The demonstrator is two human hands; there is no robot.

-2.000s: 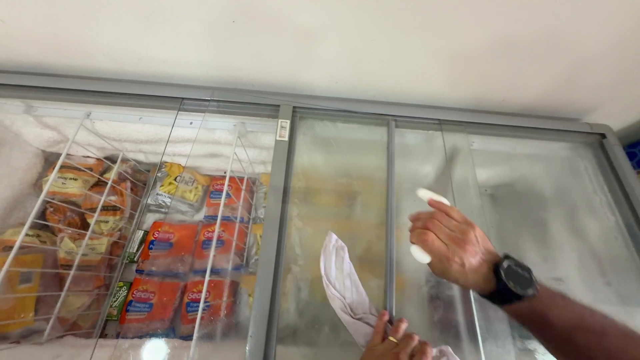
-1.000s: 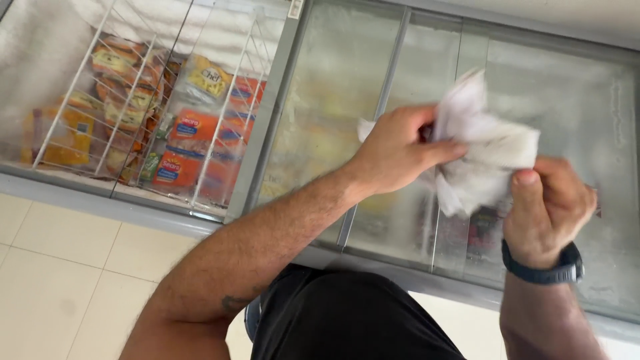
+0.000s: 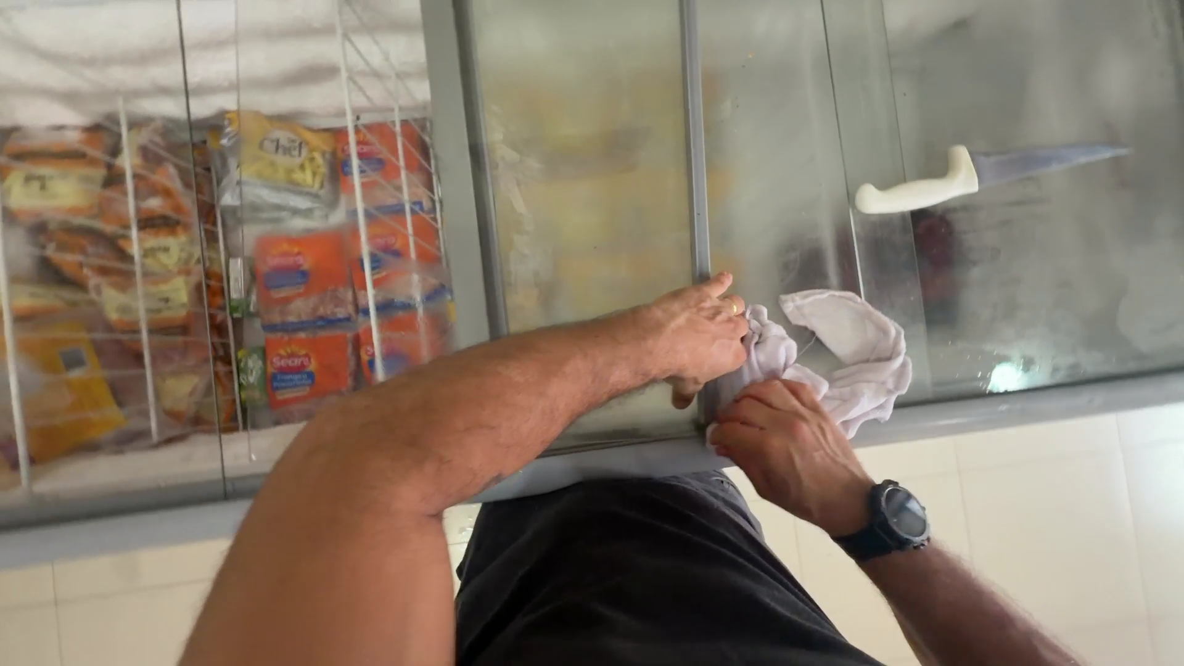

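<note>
A damp-looking white cloth lies bunched on the glass lid of a chest freezer. My right hand, below the wristwatch-free forearm's partner and wearing the watch itself, grips the cloth near the front edge. My left hand, with a ring, rests at the grey divider strip and touches the cloth's left end; whether its fingers hold the fabric is not clear. A knife with a white handle lies on the glass at the right, its blade pointing right.
Through the left glass show white wire dividers and bagged frozen foods, among them orange packs and a yellow bag. A thick grey frame bar crosses the lid. The freezer's front rim runs close to my body.
Two seconds ago my right hand held the white-handled knife; now the knife lies on the glass. Both hands have come down from holding the cloth up to the lid's front part.
</note>
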